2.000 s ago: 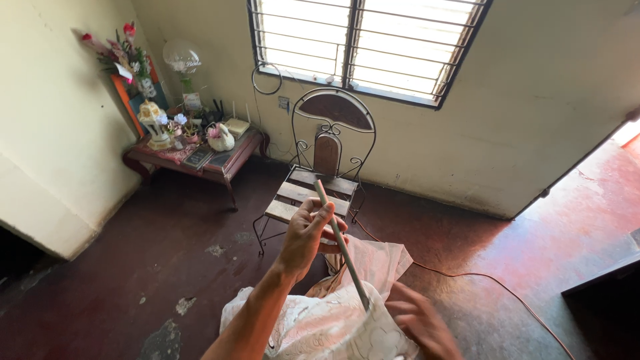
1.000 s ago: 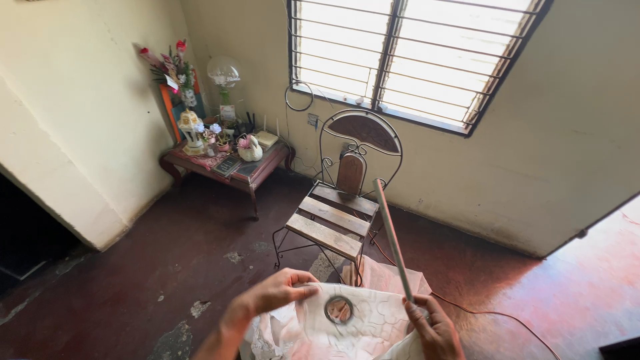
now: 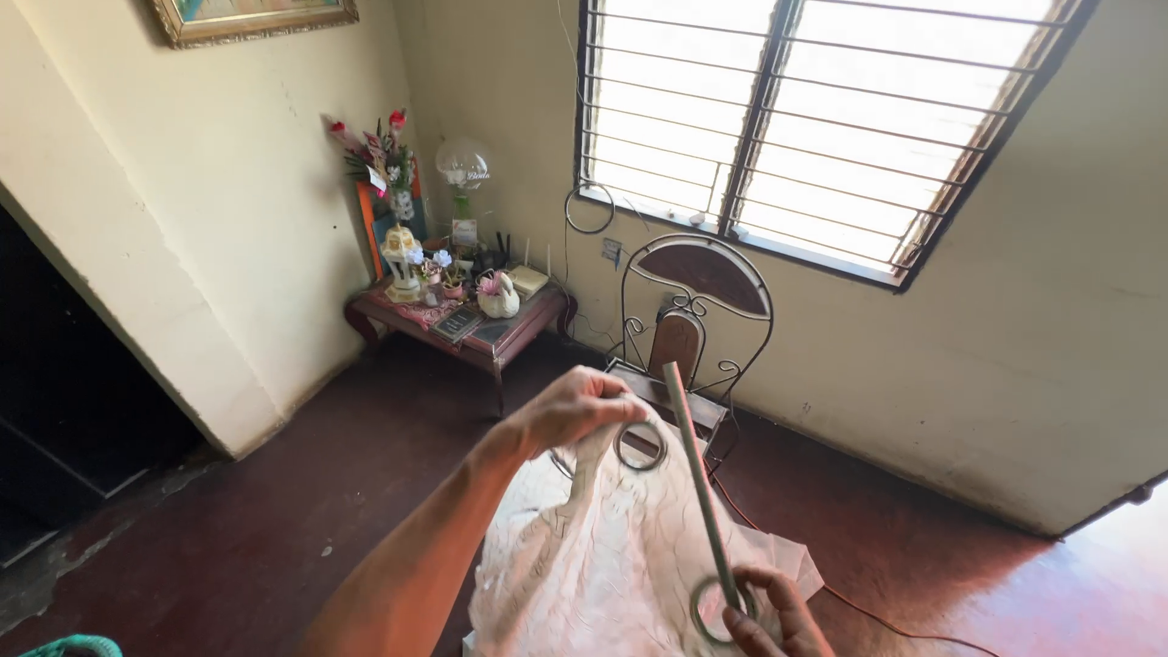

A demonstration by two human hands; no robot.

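Note:
A pale, sheer grommet curtain (image 3: pixel 611 547) hangs bunched in front of me. My left hand (image 3: pixel 579 406) pinches its top edge beside a metal grommet (image 3: pixel 641 445). Lower right, my right hand (image 3: pixel 771 616) grips a slim rod (image 3: pixel 698 474) near its lower end, the rod tilted with its far end up and to the left. A second grommet (image 3: pixel 698 610) lies right by the rod's lower end and my right fingers; whether the rod passes through it I cannot tell. Part of another ring shows behind the cloth under my left hand.
A metal-framed chair (image 3: pixel 698 274) with wooden slats stands just beyond the curtain. A low wooden table (image 3: pixel 511 342) in the corner holds flowers, ornaments and a router. Above the chair is a barred window (image 3: pixel 757 119). An orange cord (image 3: pixel 876 620) runs along the floor at right.
My left hand, earlier low on the cloth, has lifted the curtain's edge. The rod was in my left hand two seconds ago and is now in my right.

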